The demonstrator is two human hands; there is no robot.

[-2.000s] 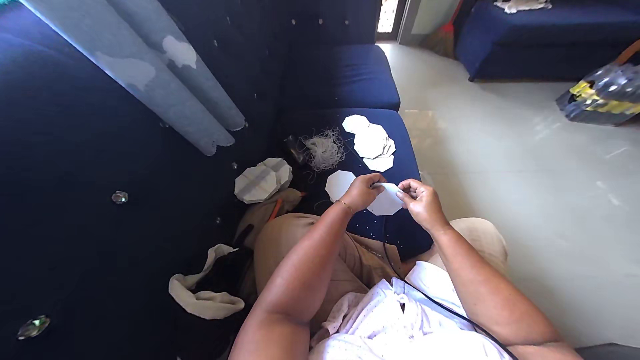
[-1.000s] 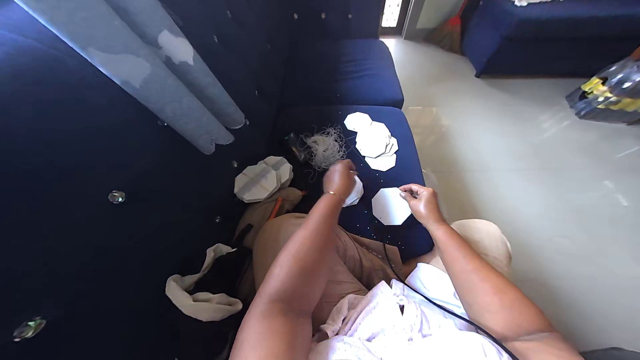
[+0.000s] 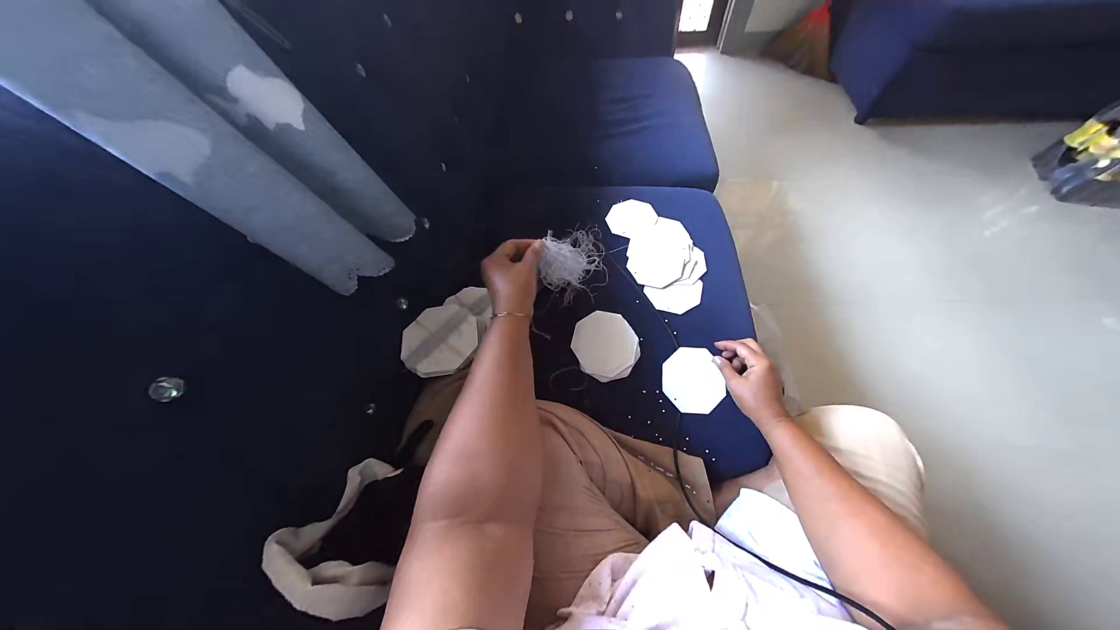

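Note:
My left hand (image 3: pixel 514 273) is at the left edge of a tangled bundle of pale threads (image 3: pixel 570 261), its thumb and fingertips closed on some of the strands. With thumb and fingers my right hand (image 3: pixel 742 367) grips the right edge of a white octagonal piece (image 3: pixel 694 381), which looks like paper or card. Between the hands, a small stack of octagonal pieces (image 3: pixel 605 346) rests on the dark blue seat cushion (image 3: pixel 731 306). Farther forward, several more white octagons (image 3: pixel 661 252) overlap in a loose pile. Left of my left forearm are larger octagonal pieces with a grey band (image 3: pixel 440 340).
A black cable (image 3: pixel 678 464) runs across the cushion and over my clothes. White cloth (image 3: pixel 328 586) lies at the lower left, by the sofa's studded backrest (image 3: pixel 219 490). Grey curtains (image 3: pixel 254 149) hang at the upper left. A broom (image 3: pixel 801 48) and another blue sofa (image 3: pixel 962 79) stand beyond the floor.
My left hand has moved from the octagons to the thread bundle. The stack that it covered a second ago is now uncovered. My right hand still has its octagon by the edge.

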